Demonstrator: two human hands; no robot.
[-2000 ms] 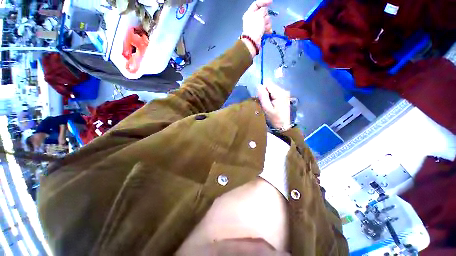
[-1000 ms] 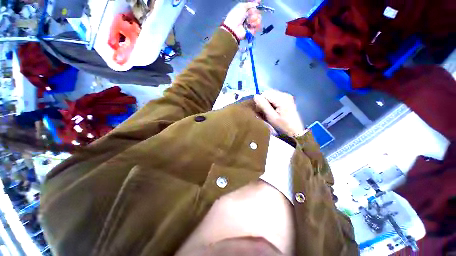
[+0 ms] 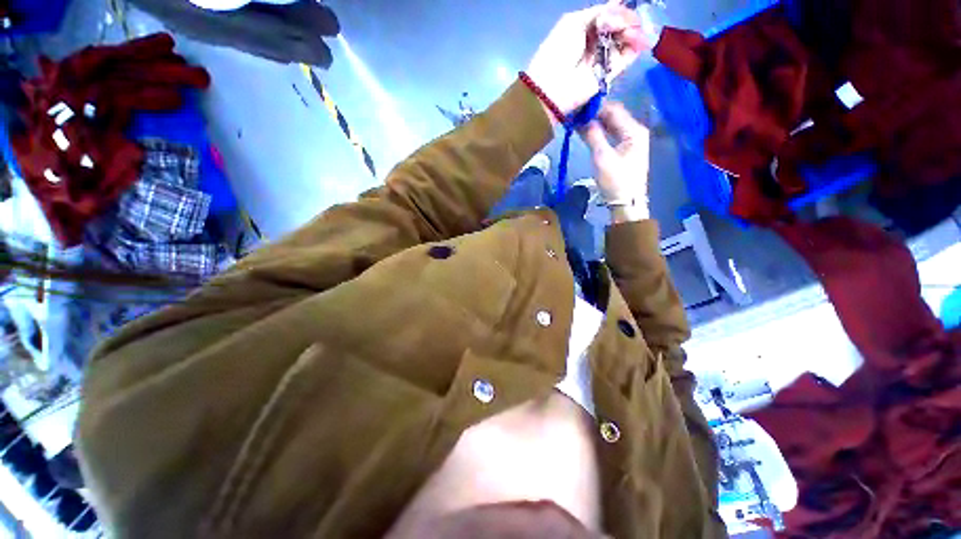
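My left hand (image 3: pixel 574 65), with a red bracelet, is raised at the top centre. It is closed around a small metal object (image 3: pixel 605 51) that I cannot identify. A thin blue strip (image 3: pixel 564 166) is bunched below this hand and hangs down towards my lap. My right hand (image 3: pixel 624 158) is just below and to the right, its fingertips at the bunched part of the strip. Whether they pinch it is unclear.
Red garment pieces (image 3: pixel 753 100) fill a blue crate (image 3: pixel 704 179) at upper right. More red cloth (image 3: pixel 864 421) lies by the sewing machine (image 3: pixel 743 463) at lower right. A red bundle (image 3: pixel 79 126) and plaid cloth (image 3: pixel 163 205) are at left.
The view has swung left. My hands, earlier apart with the blue strip stretched between them, are now close together. The strip is bunched at the top and its lower part hangs down.
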